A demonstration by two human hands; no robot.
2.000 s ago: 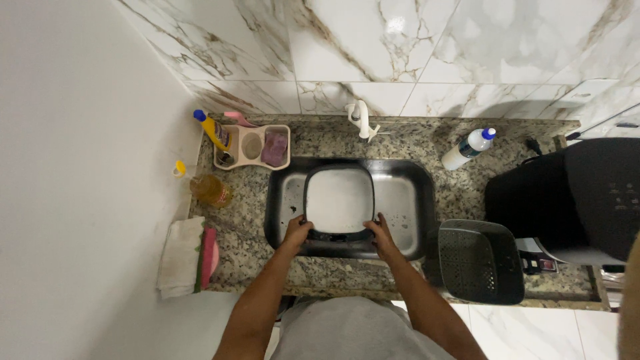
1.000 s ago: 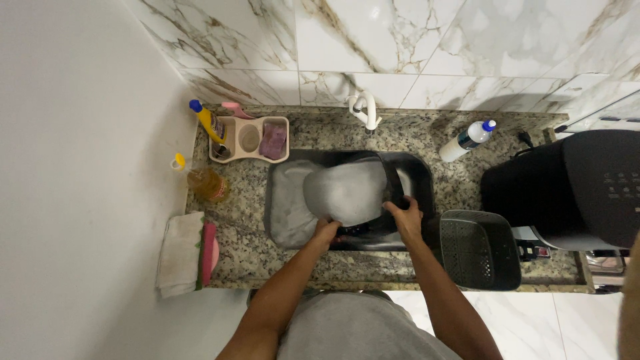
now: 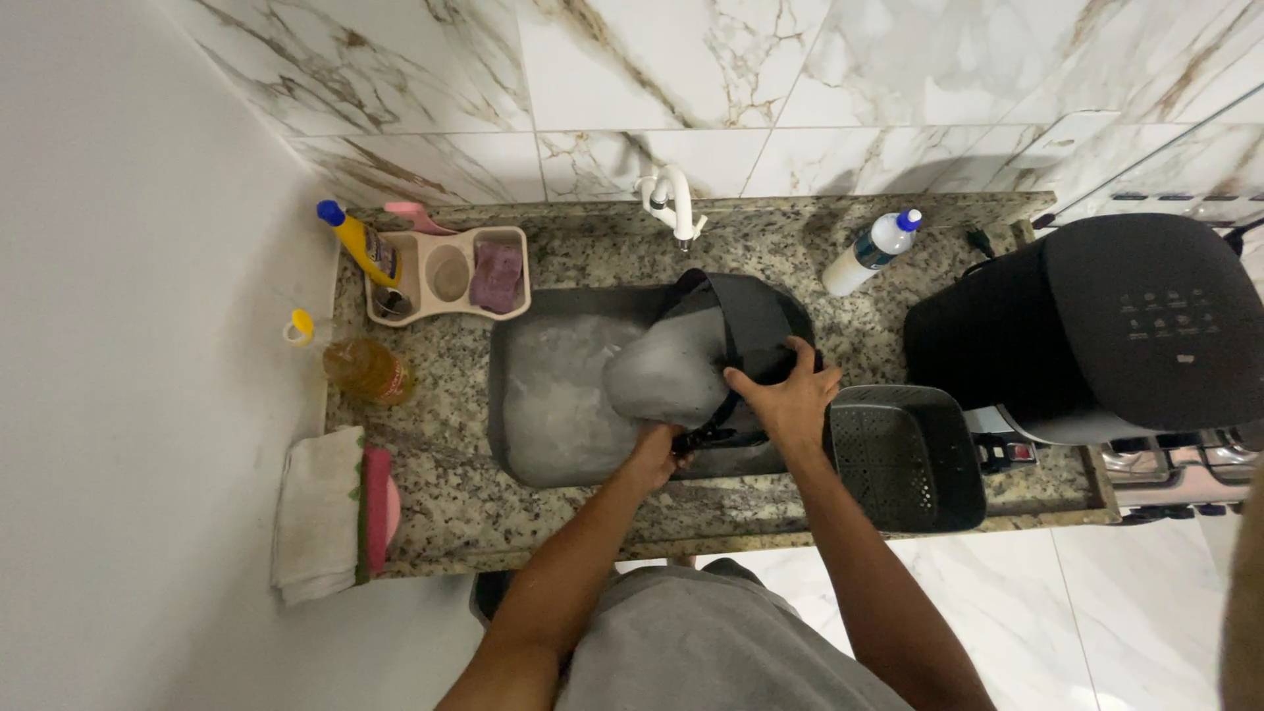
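Note:
A black air fryer drawer (image 3: 760, 321) is tilted on its side over the sink (image 3: 500, 395), its mouth facing left. Cloudy grey water (image 3: 667, 370) pours out of it into the water (image 3: 563, 395) standing in the left part of the sink. My left hand (image 3: 657, 454) grips the drawer at its near lower edge, by what looks like the handle mount. My right hand (image 3: 790, 395) holds the drawer's outer wall from the right, thumb and fingers spread over it. Behind the sink stands a white faucet (image 3: 673, 202); no stream shows from it.
Right of the sink are a perforated black basket (image 3: 904, 459), a black air fryer (image 3: 1096, 326) and a white bottle with a blue cap (image 3: 871, 254). On the left stand a sponge holder (image 3: 449, 272), a bottle of amber liquid (image 3: 365, 370) and a hanging cloth (image 3: 321, 513).
The drawer, level and full of whitish water two seconds ago, has moved right and tipped onto its side. Cloudy water has spread over the left part of the sink.

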